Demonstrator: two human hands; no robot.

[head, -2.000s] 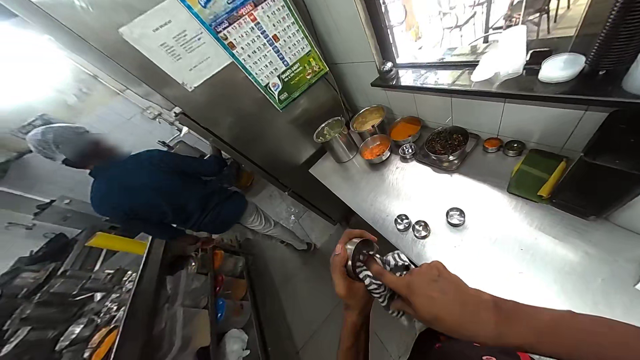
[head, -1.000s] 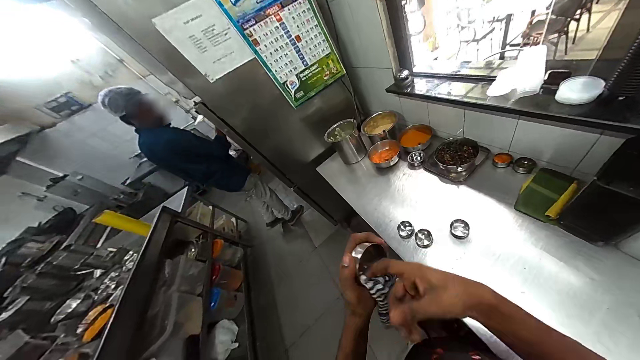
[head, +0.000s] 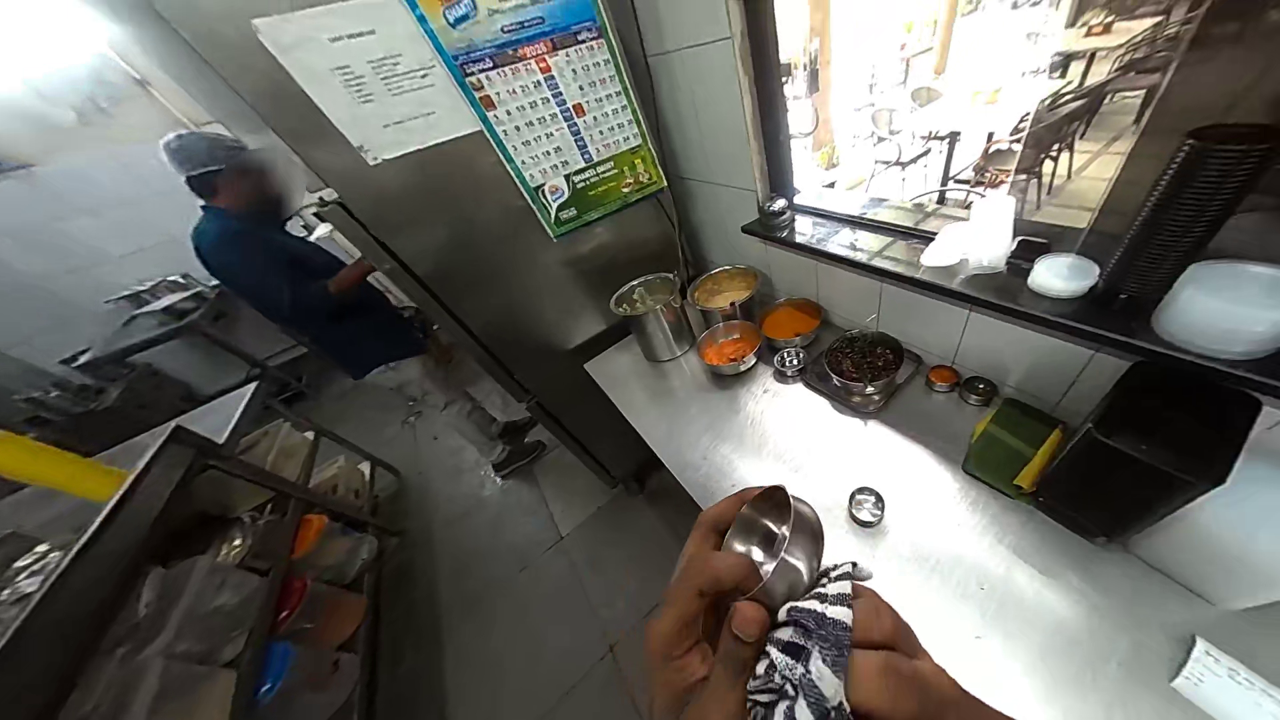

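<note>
My left hand point(head: 700, 610) grips a small stainless steel bowl point(head: 795, 545), tilted with its opening toward the left. A black-and-white patterned cloth point(head: 808, 650) is bunched in my right hand point(head: 890, 650) and touches the lower side of the bowl. Both hands are at the left edge of the steel counter point(head: 985, 560). Just beyond them, a small round steel cup point(head: 866, 507) stands on the counter. Whether a second bowl is nested with the held one is unclear.
Steel pots point(head: 662, 330) and bowls of orange food point(head: 730, 348) stand at the counter's far end. A dark-filled bowl point(head: 864, 362) sits on a tray. Green leaves point(head: 1005, 445) lie beside a black container point(head: 1140, 450). A person point(head: 290, 260) stands by the steel refrigerator; a shelved rack point(head: 290, 500) is at left.
The cloth has moved from the bowl's opening to its outer lower side, and the bowl is turned differently. The person at the refrigerator has shifted posture. The view has moved closer to the counter.
</note>
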